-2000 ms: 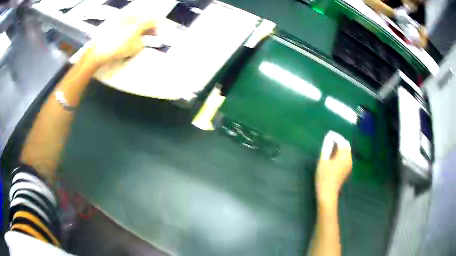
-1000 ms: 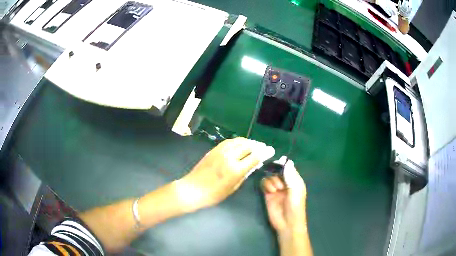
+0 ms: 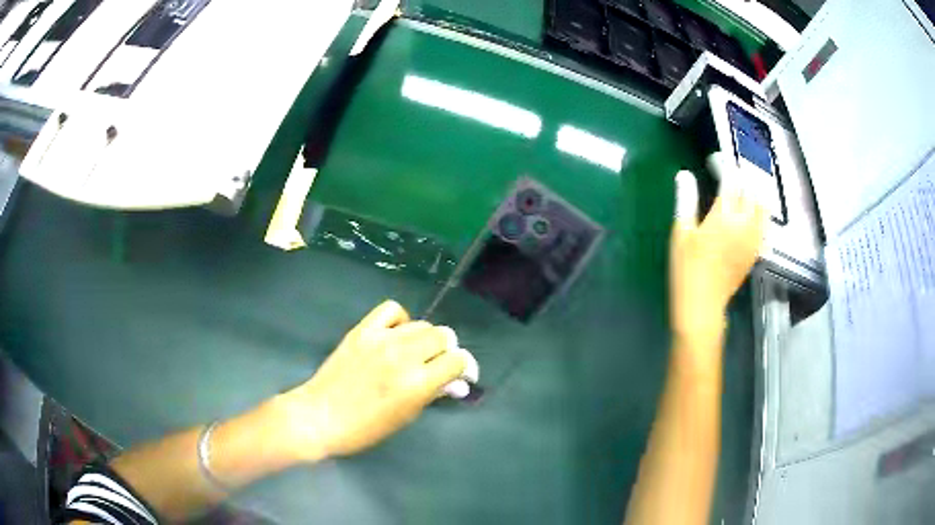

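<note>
A phone housing (image 3: 523,267) with camera rings at its upper end lies tilted over the green mat, its lower part see-through. My left hand (image 3: 400,374), with white finger cots, is closed on its lower end. My right hand (image 3: 718,231), also with finger cots, is at the white-grey box (image 3: 789,241) on the right, thumb and fingers apart, fingertips over the edge of the phone-sized dark bluish item (image 3: 754,138) in the box. I see nothing held in my right hand.
The white carrier plate (image 3: 205,133) with several housings (image 3: 154,36) is at the upper left. Yellowish tape (image 3: 292,205) sits at the mat's corner, beside shiny clear scraps (image 3: 379,244). A black blister tray (image 3: 631,36) lies beyond the mat. A grey panel with a printed sheet stands at the right.
My right hand has left the housing's lower end and moved up right to the box. The housing has turned clockwise, with my left hand on its lower end. The view has shifted right.
</note>
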